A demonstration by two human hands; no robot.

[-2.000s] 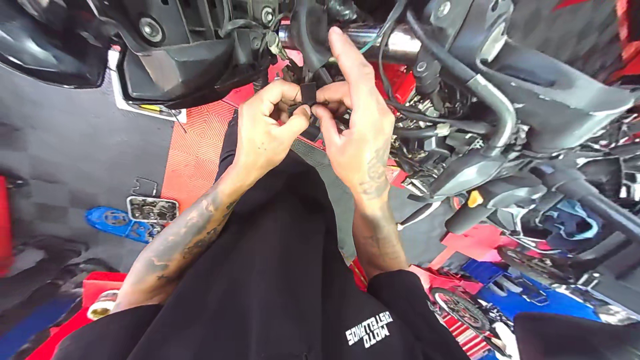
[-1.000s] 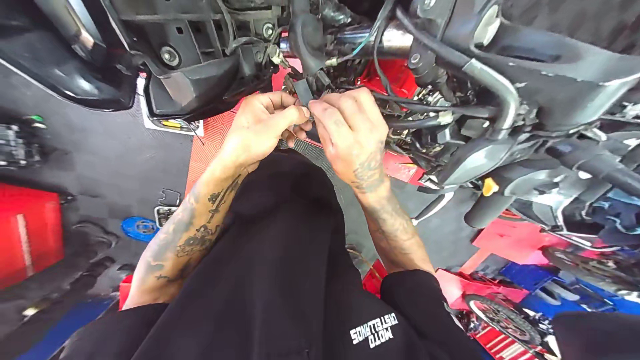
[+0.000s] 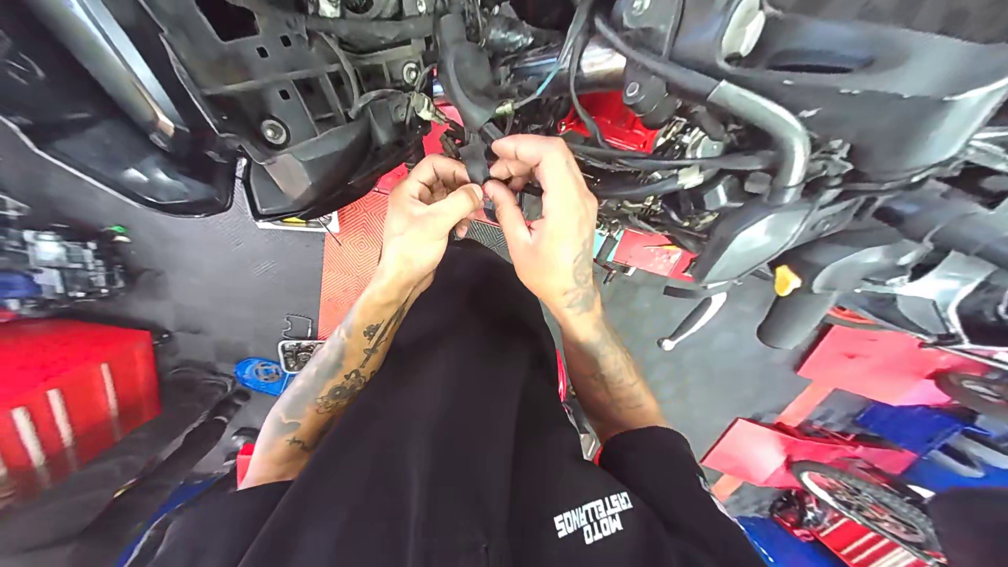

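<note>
Both my hands meet at a strip of black tape or sleeve (image 3: 474,161) around a wiring harness (image 3: 465,71) on a partly dismantled motorcycle. My left hand (image 3: 433,209) pinches its lower left side between thumb and fingers. On the right side, my right hand (image 3: 547,205) grips the lower end with thumb and index finger, the other fingers curled. Just above hang a pale wire connector (image 3: 425,108) and a thin teal wire (image 3: 554,72). The fingertips partly hide the piece, so its exact kind is unclear.
Black plastic bodywork (image 3: 315,165) lies to the left, a bent metal pipe (image 3: 768,118) and hoses to the right. Below are a red tool cabinet (image 3: 79,386), a small parts tray (image 3: 298,356), a kickstand (image 3: 693,321) and a motorcycle wheel (image 3: 866,500).
My right hand's index finger, extended upward two seconds ago, is now bent in around the black piece. Both hands remain at the harness. The view has shifted somewhat.
</note>
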